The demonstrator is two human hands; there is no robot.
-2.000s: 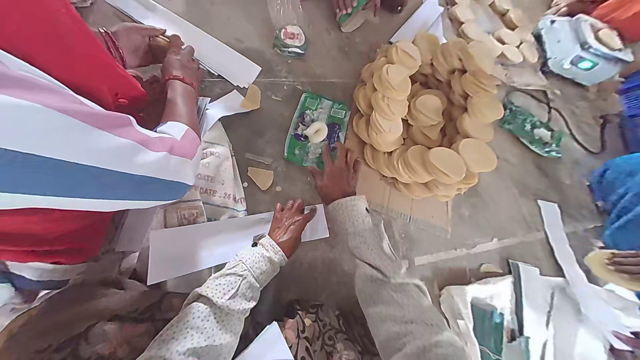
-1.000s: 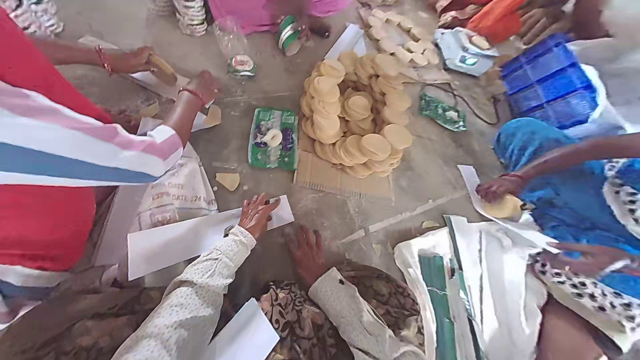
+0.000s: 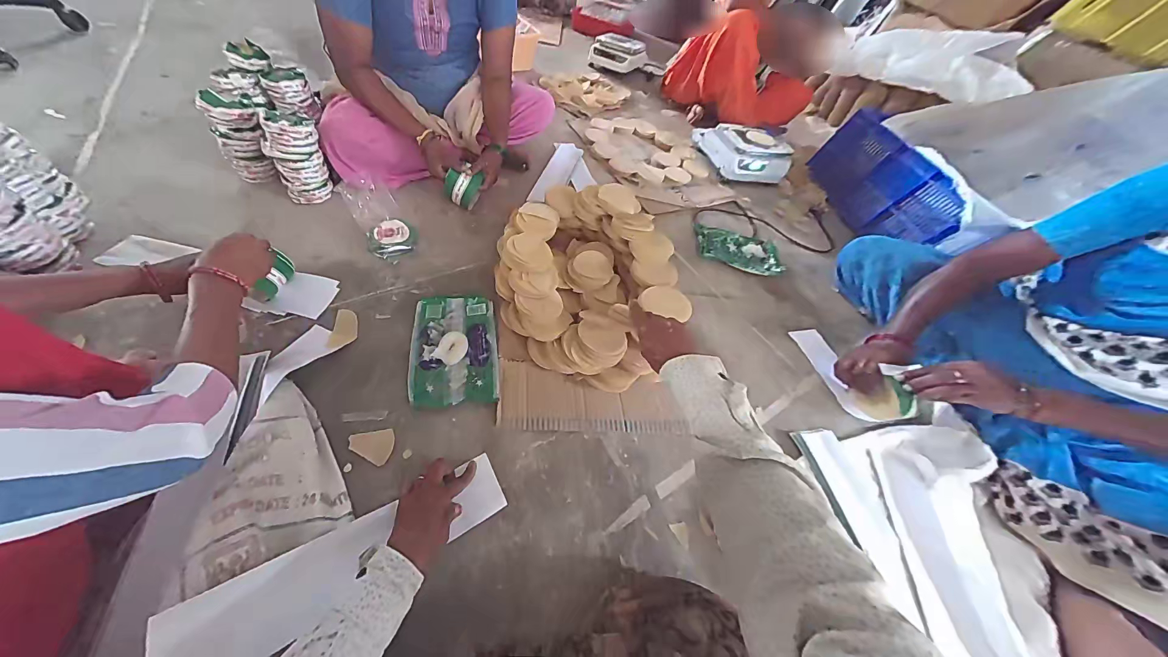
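Note:
My left hand (image 3: 429, 511) rests on a long white paper strip (image 3: 274, 584) on the floor, fingers bent over its right part. My right hand (image 3: 664, 339) reaches to the right side of a ring of stacked thin tan discs (image 3: 598, 342); discs hide its fingers, so its grip cannot be told. The discs stand on a corrugated cardboard sheet (image 3: 593, 401). Left of them lies a green printed plastic packet (image 3: 453, 351) with a small white ring-shaped thing on top. A broken piece of tan disc (image 3: 372, 446) lies above my left hand.
Co-workers sit at left, right and far side, handling green-banded packs (image 3: 464, 187) and paper. Stacks of wrapped packs (image 3: 297, 137) stand at far left. Beyond the discs are a weighing scale (image 3: 744, 152), a blue plastic crate (image 3: 890, 178) and a green packet (image 3: 737, 250). White sacks (image 3: 922, 511) lie at right.
My right hand has moved from the floor beside the paper strip up to the disc stacks. My left hand stays on the strip. The view has tilted up.

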